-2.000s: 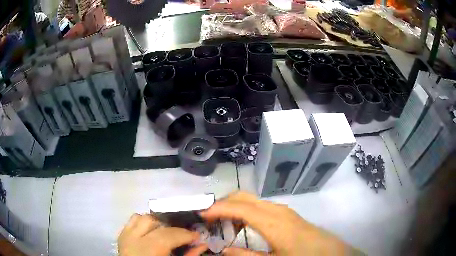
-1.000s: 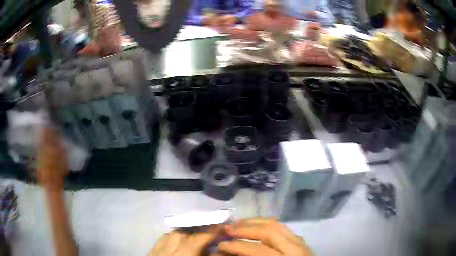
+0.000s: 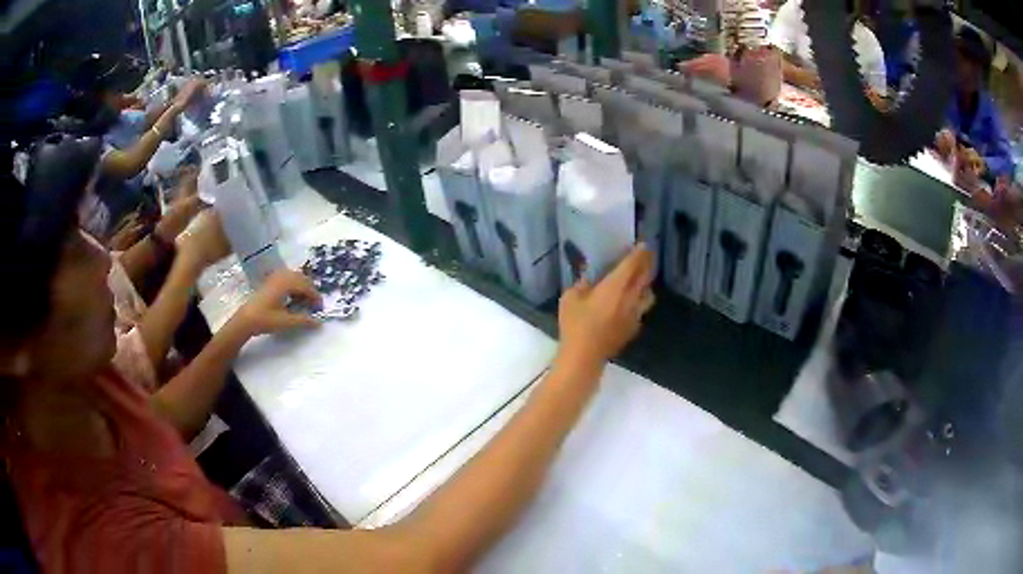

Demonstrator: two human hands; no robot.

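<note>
A sliver of skin, seemingly my left hand (image 3: 836, 567), shows at the bottom edge right of the middle, too cut off to tell its state. My right hand is out of the picture. Open filled cartons (image 3: 729, 252) stand in rows on the dark green strip, flaps raised, dark product picture in front. Another person's hand holds one whitish-topped carton (image 3: 595, 213) at the row's front. Black plastic housings (image 3: 875, 404) stand at the right, partly blurred.
The neighbour in a red top (image 3: 123, 493) sits at the left, one arm reaching across the white worktop (image 3: 393, 381). That person's other hand is at a pile of small black fittings (image 3: 342, 275). A green post (image 3: 387, 123) stands behind; a black toothed ring (image 3: 886, 123) hangs upper right.
The view has turned left, so the housings moved right and my hands almost left the picture. The two closed cartons no longer show clearly. The neighbour's hand is still at the open cartons.
</note>
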